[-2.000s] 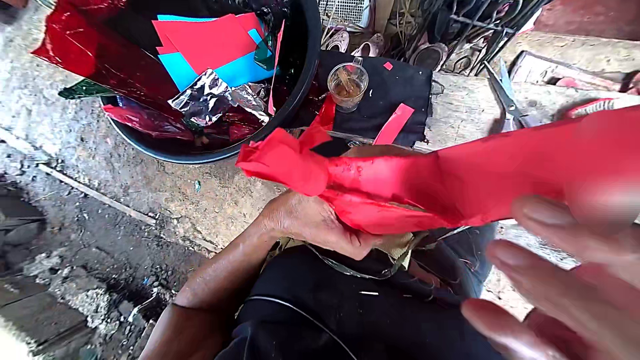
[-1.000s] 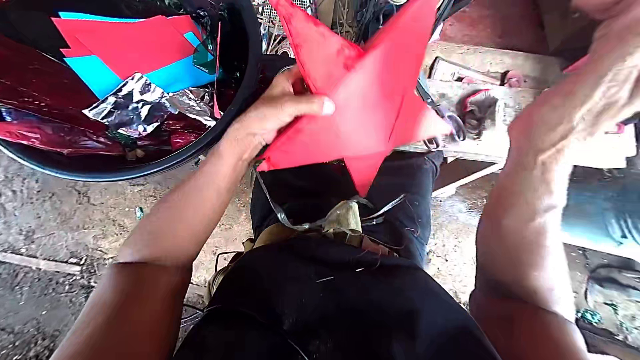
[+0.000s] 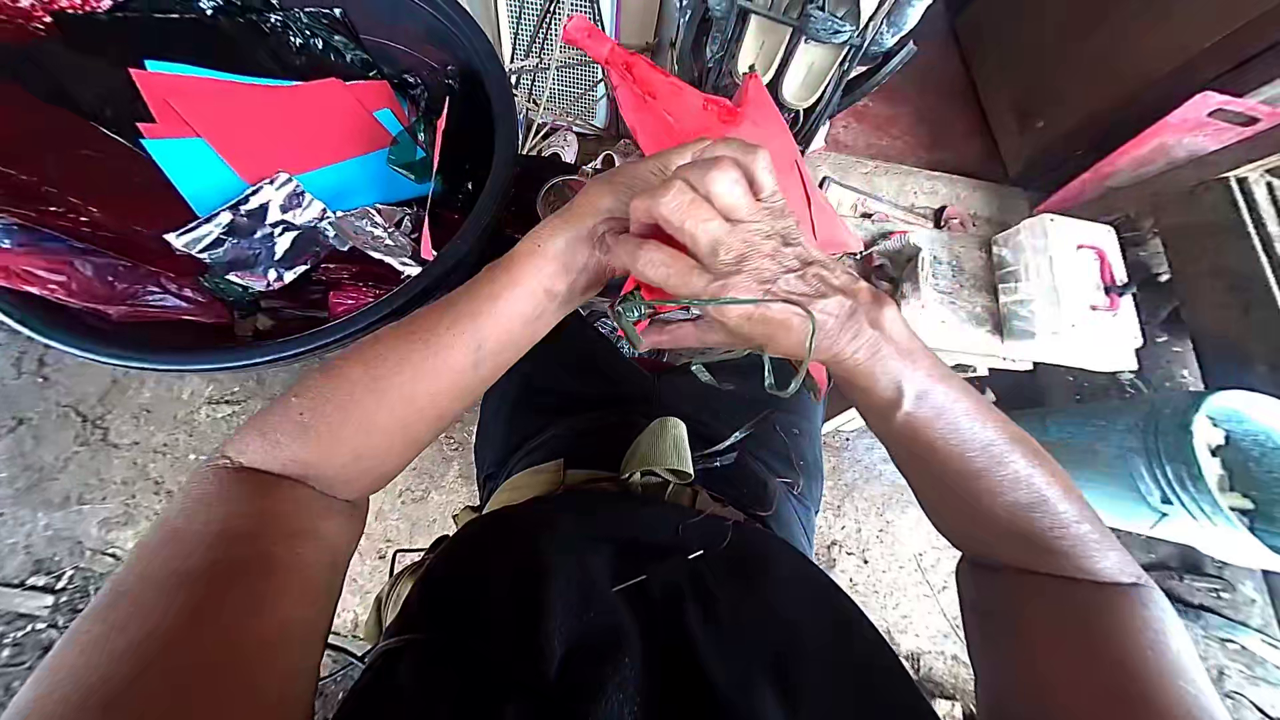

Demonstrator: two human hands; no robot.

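A red paper-covered star (image 3: 700, 110) is held above my lap, its points sticking out past my hands. My left hand (image 3: 655, 200) is closed on the star, partly hidden behind the other hand. My right hand (image 3: 735, 255) overlaps it, fingers curled, with the thumb side beneath. A thin green plastic strip (image 3: 790, 345) hangs in loops below the right hand and runs to a bunched green part at the fingers. Whether the right fingers also grip the star is hidden.
At the left is a black basin (image 3: 495, 190) with red and blue paper sheets (image 3: 270, 125), silver foil (image 3: 255, 235) and dark red film. A white case with a red handle (image 3: 1060, 290) stands at the right, above a teal plastic container (image 3: 1120, 465). Sandals (image 3: 765, 45) hang beyond the star.
The right hand has come in from the right to meet the left at the star. The green strip now shows at the hands. The star is turned, with much of it covered by them.
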